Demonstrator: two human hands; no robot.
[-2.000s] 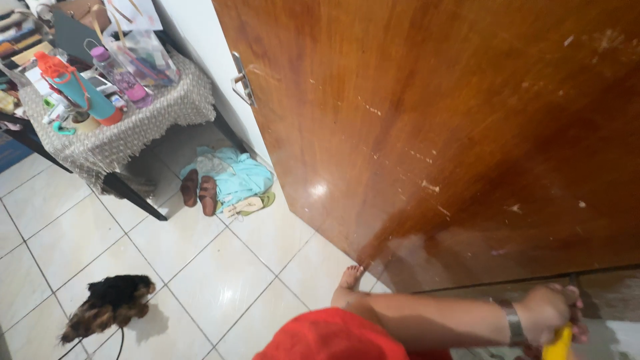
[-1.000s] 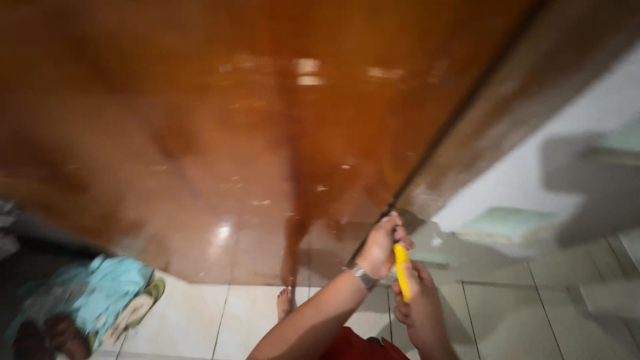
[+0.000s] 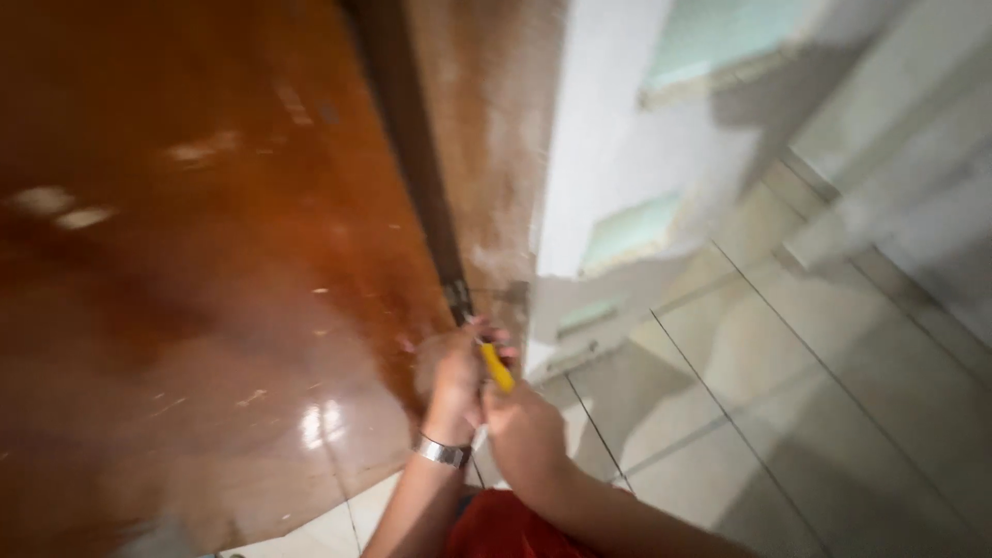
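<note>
A yellow-handled tool (image 3: 497,367), blurred, sits in my right hand (image 3: 527,426), whose fingers close around its lower end. My left hand (image 3: 457,376), with a silver watch or bracelet (image 3: 442,451) at the wrist, is just left of it, its fingertips at the tool's upper end near a metal hinge (image 3: 459,301). Whether the left fingers grip the tool or the hinge is not clear. The hinge lies in the dark gap between the brown wooden door (image 3: 256,256) and the wooden door frame (image 3: 496,186). The tool's tip is hidden by the fingers.
Right of the frame, a white wall (image 3: 612,155) carries pale green tile pieces (image 3: 632,232). Light floor tiles (image 3: 697,480) spread below and to the right, with shadows across them. The door's bottom edge runs close to the floor at lower left.
The view has swung right, to the hinge side of the door. Both hands are now close together at the hinge. The table and the dog seen two seconds ago are out of view.
</note>
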